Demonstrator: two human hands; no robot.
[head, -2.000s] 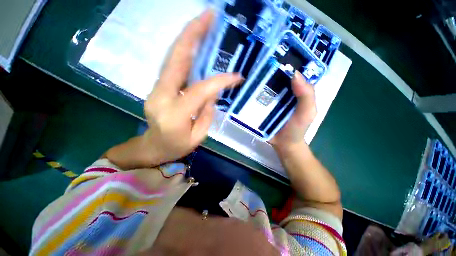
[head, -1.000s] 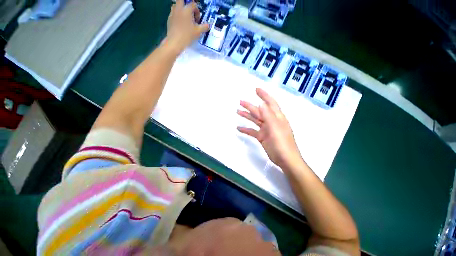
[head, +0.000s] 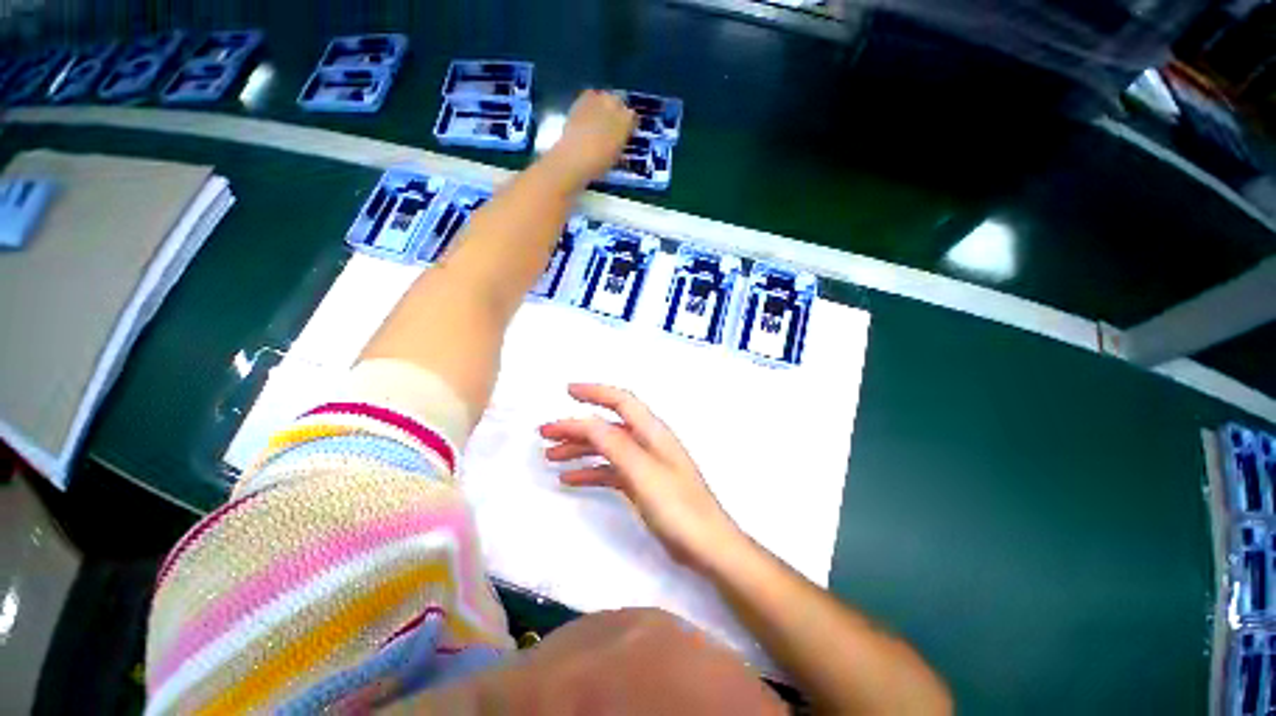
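Observation:
My left hand [head: 598, 132] reaches over to the dark conveyor and grips the left side of a pale blue housing pair [head: 649, 144]; its fingertips are partly hidden. My right hand [head: 637, 469] is open and empty above the white sheet [head: 784, 462], fingers spread and pointing left. A row of pale blue housings with black insides [head: 613, 274] lies along the sheet's far edge, beside the conveyor rail. My left forearm crosses the row and hides part of it.
More housing pairs [head: 486, 105] lie on the conveyor [head: 896, 168] to the left. A cardboard stack [head: 98, 280] with a light-blue object [head: 20, 210] on it is at the left of the green bench [head: 1008, 490]. Housings in a clear tray [head: 1250, 560] stand at the right edge.
The pair in both hands went down; separate housings now line the sheet. My left hand moved from the row's left end to a pair on the conveyor. The view shifted, showing more conveyor.

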